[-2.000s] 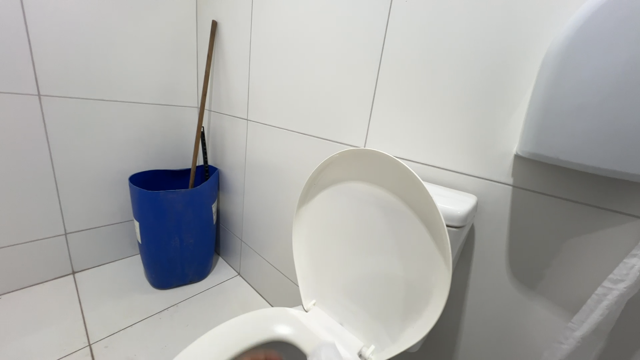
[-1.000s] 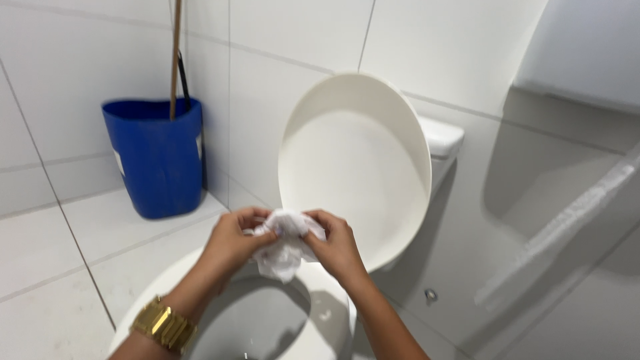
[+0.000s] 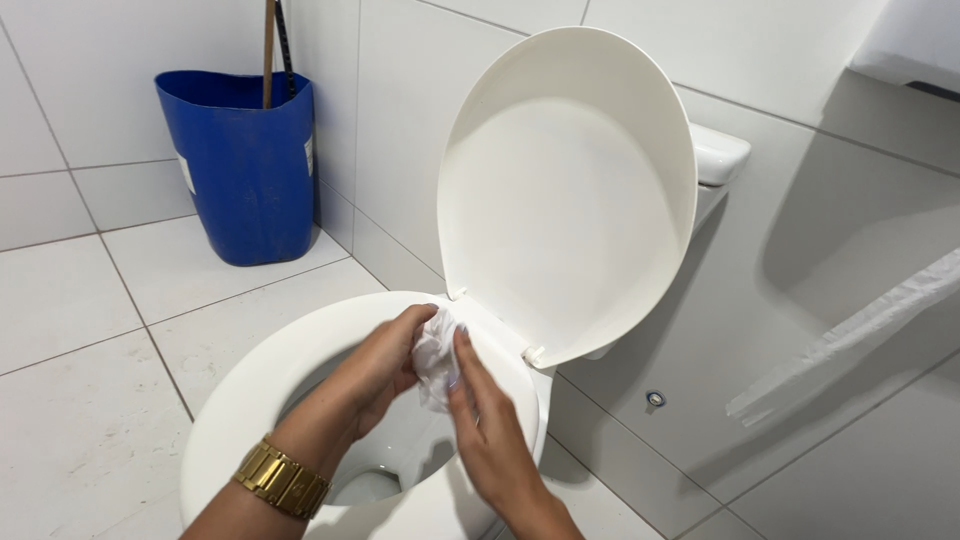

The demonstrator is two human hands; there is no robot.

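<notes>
Between my two hands, above the back of a white toilet seat (image 3: pixel 247 382), is a crumpled wad of white toilet paper (image 3: pixel 436 358). My left hand (image 3: pixel 386 364), with a gold watch or bracelet (image 3: pixel 283 478) at the wrist, grips the wad from the left, thumb on top. The fingers of my right hand (image 3: pixel 484 420) press on its right side. Below them lies the toilet bowl (image 3: pixel 412 442), partly hidden by my forearms. The white toilet lid (image 3: pixel 562 202) stands raised behind my hands.
A blue plastic bin (image 3: pixel 247 172) with a wooden stick (image 3: pixel 268 56) and a dark rod stands in the left corner. The cistern (image 3: pixel 720 154) is behind the lid. A white dispenser (image 3: pixel 907 45) is on the wall at upper right, and a strip of paper (image 3: pixel 847 337) hangs at the right.
Two seconds ago my hands were barely in view; one second ago both held the crumpled paper. Now the paper is more tightly bunched between them. The view has tilted down.
</notes>
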